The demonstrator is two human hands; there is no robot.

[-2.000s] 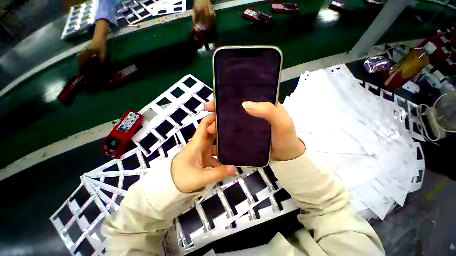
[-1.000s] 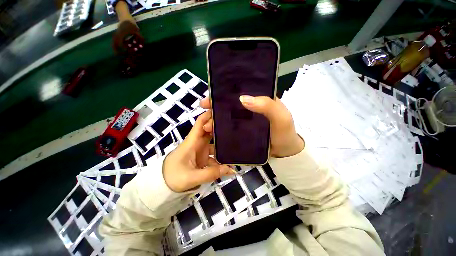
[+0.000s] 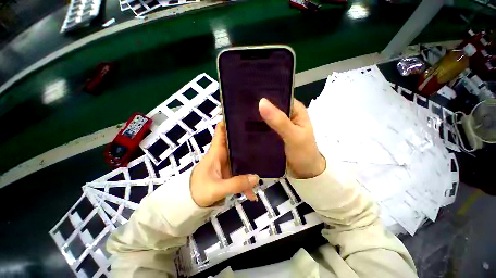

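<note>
A large smartphone (image 3: pixel 253 146) with a dark screen and pale thin case is held upright in the middle of the view. My left hand (image 3: pixel 215 176) holds it at the lower left edge, thumb near its bottom corner. My right hand (image 3: pixel 298 138) holds its right edge, and the right thumb lies over the screen. The fingers behind the phone are hidden. Die-cut sheets (image 3: pixel 179 122) with rows of black squares lie fanned out behind and below both hands. A red handheld device (image 3: pixel 128 139) lies at their upper left edge.
A heap of white backing sheets (image 3: pixel 375 141) lies at right. The green conveyor belt (image 3: pixel 157 54) curves behind a pale rail, carrying a red device (image 3: pixel 99 77). At far right are a bottle (image 3: pixel 447 70), a foil packet (image 3: pixel 410 65) and a small fan (image 3: pixel 484 120).
The phone has shifted slightly left in both hands. My right thumb has tilted and moved a little up the screen. The other workers' hands at the belt are out of view.
</note>
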